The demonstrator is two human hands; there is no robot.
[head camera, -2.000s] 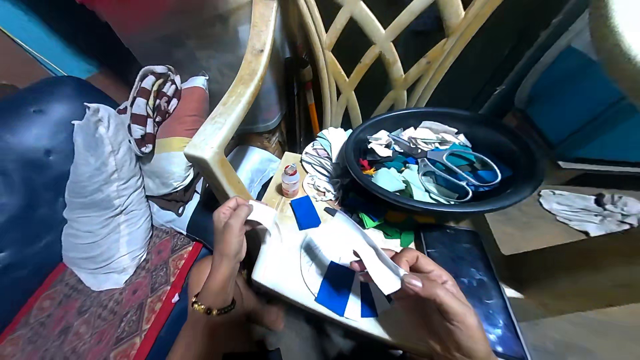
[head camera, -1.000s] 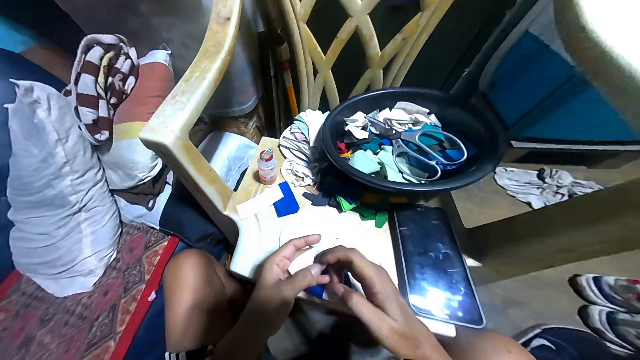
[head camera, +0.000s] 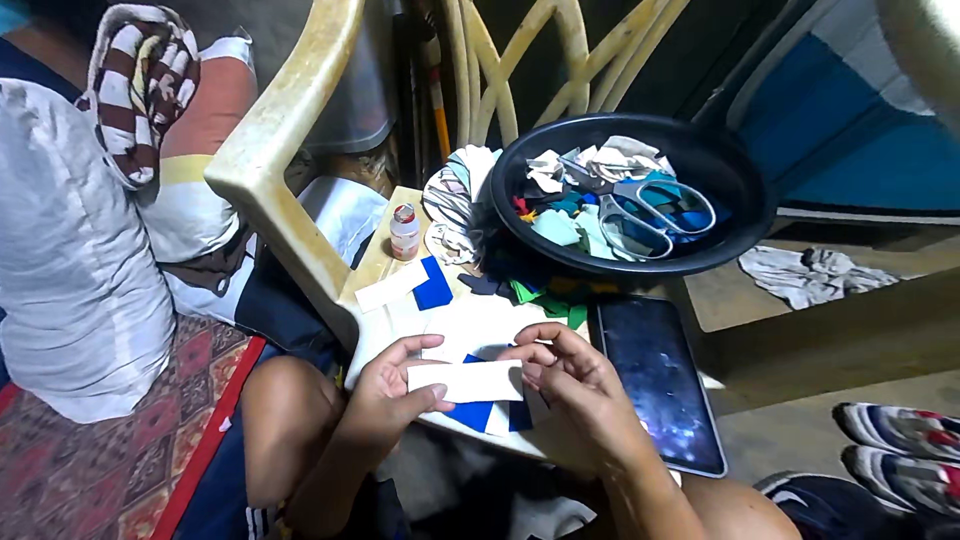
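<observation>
A white rectangular strip (head camera: 466, 381), which looks like cloth, is held level above the front of a cream plastic chair's seat. My left hand (head camera: 401, 384) pinches its left end between thumb and fingers. At the strip's right end is my right hand (head camera: 566, 373), thumb and forefinger on the corner, the other fingers curled. Beneath the strip lie blue pieces (head camera: 471, 416) on white material. Another white strip (head camera: 391, 289) overlaps a blue piece (head camera: 433, 285) behind my left hand.
A black basin (head camera: 637, 262) holds fabric scraps and grey-handled scissors (head camera: 651, 217). Near it are a small bottle (head camera: 405, 234), striped round cloth pieces (head camera: 450, 196) and green scraps (head camera: 559, 306). A dark-screened tablet (head camera: 654, 382) lies right of my right hand; the chair's armrest (head camera: 277, 142) rises at left.
Two seconds ago each hand held a white piece; one second ago a white strip lay over the blue piece by the bottle, and the hands met low over the seat. Now both hold one strip stretched between them.
</observation>
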